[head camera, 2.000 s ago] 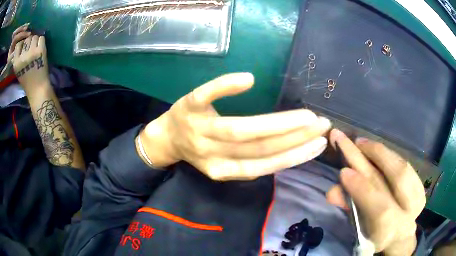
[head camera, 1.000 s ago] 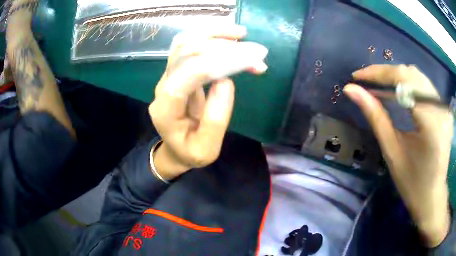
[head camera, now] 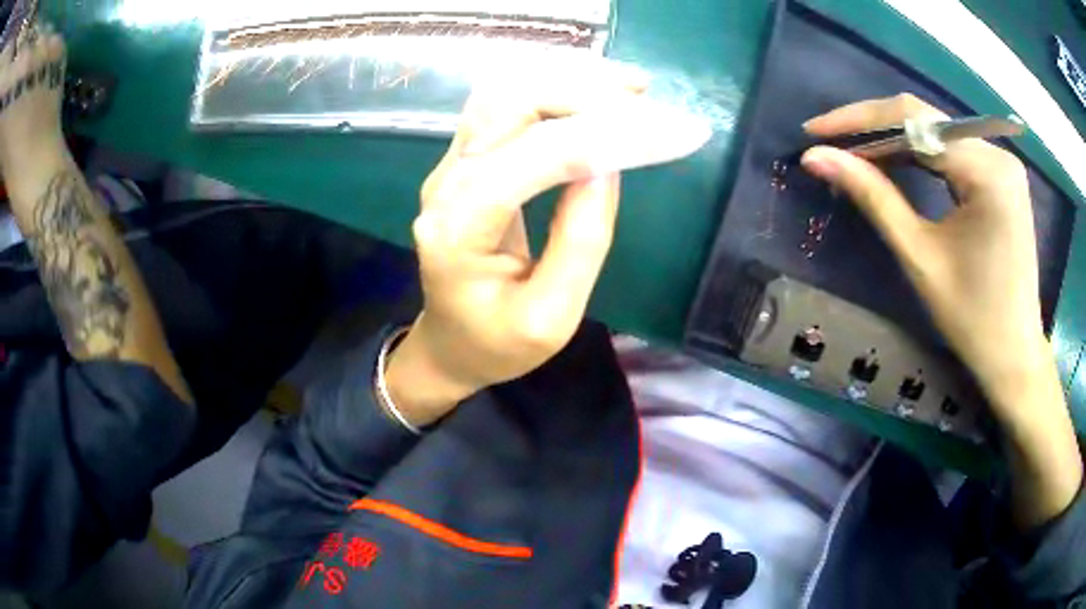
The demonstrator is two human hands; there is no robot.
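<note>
My right hand [head camera: 953,226] holds slim tweezers [head camera: 893,140] with a pale band, above the black tray [head camera: 822,71]. Copper coils [head camera: 815,232] with fine leads lie on the tray, left of and below my right fingertips. The grey-tan fixture bar [head camera: 780,307] lies along the tray's near edge with several small black components [head camera: 866,366] in a row; my right wrist and forearm overlap its right end. My left hand [head camera: 512,226] is raised left of the tray, thumb and index finger together, with a white finger cot; whether something is pinched there cannot be told.
A clear plastic box [head camera: 345,101] with rows of copper coils and hanging wires lies beyond my left hand. Another person's tattooed forearm [head camera: 77,274] is at the left. A white stripe [head camera: 1000,71] runs along the green bench beyond the tray.
My hands have moved apart from over the bar. My left hand rose leftward and its fingers curled; my right hand moved up over the tray with the tweezers. The bar's components are now uncovered.
</note>
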